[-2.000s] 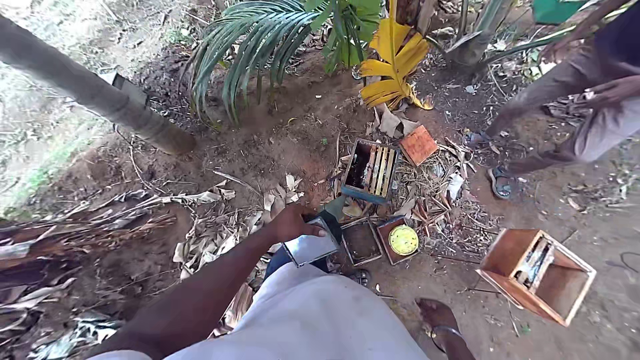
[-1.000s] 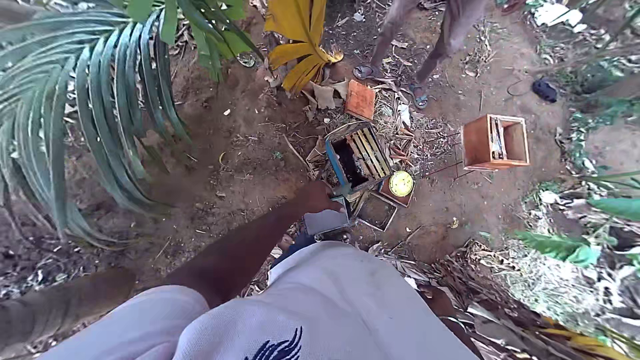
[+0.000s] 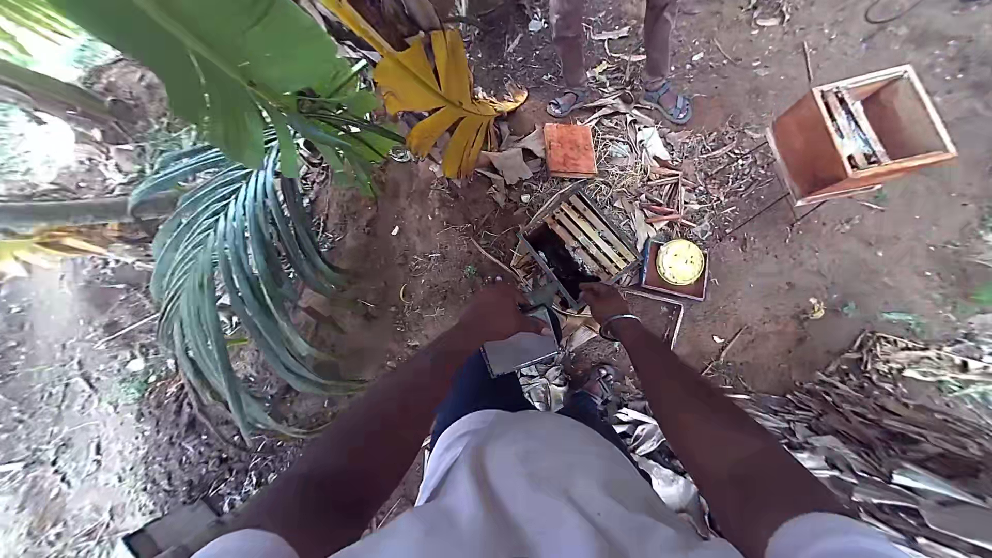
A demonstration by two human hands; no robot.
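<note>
My left hand [image 3: 496, 314] grips a bee smoker [image 3: 521, 353] with a grey metal body, just below the near corner of an open wooden hive box [image 3: 554, 267]. Several wooden frames [image 3: 593, 232] lie side by side across the box's right part; its left part is dark inside. My right hand [image 3: 603, 304], with a metal bangle at the wrist, is at the near edge of the box; its fingers look bent, but whether they hold anything is hidden. Right of the box, a round yellow container [image 3: 680, 262] rests on a square wooden tray [image 3: 653, 288].
An orange-red square board [image 3: 570, 150] lies beyond the box. A person's sandalled feet [image 3: 666, 102] are behind it. At right, a wooden box [image 3: 806, 151] holding frames is raised on a thin metal stand. Palm leaves [image 3: 232, 271] hang at left; dry leaves [image 3: 868, 434] cover the ground at lower right.
My right hand has come to the near edge of the hive box. My left hand keeps hold of the smoker. The view has shifted considerably.
</note>
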